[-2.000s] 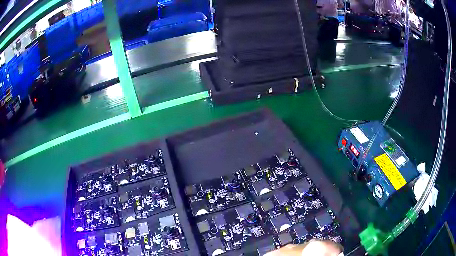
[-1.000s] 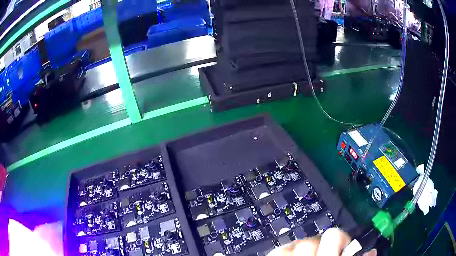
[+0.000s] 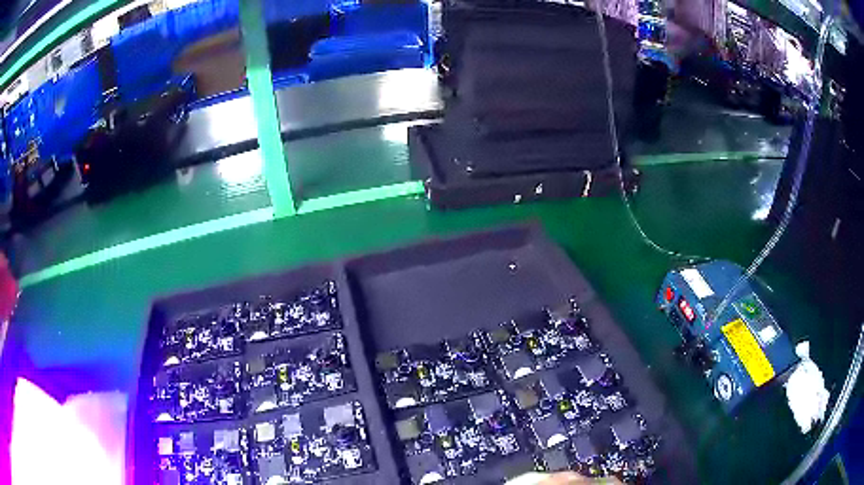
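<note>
A black foam tray [image 3: 355,341] with a centre divider lies in front of me and runs past the bottom edge. Rows of dark circuit boards [image 3: 300,372] with silver and black parts fill much of its left section. More boards [image 3: 436,374] lie in the nearer part of the right section. Only a sliver of my right hand [image 3: 561,478] shows at the bottom edge, over the right section's boards. Its fingers and anything in them are cut off. My left hand is out of the picture.
A blue box [image 3: 729,332] with a yellow label stands right of the tray, beside a crumpled white tissue [image 3: 807,390]. Clear hoses [image 3: 791,204] hang at the right. Stacked black trays [image 3: 535,104] stand behind. A violet-white glow [image 3: 66,431] is at lower left.
The view has shifted, so the tray and box sit further right and slightly lower. My right hand has dropped mostly out of the picture, and the syringe's green fitting no longer shows.
</note>
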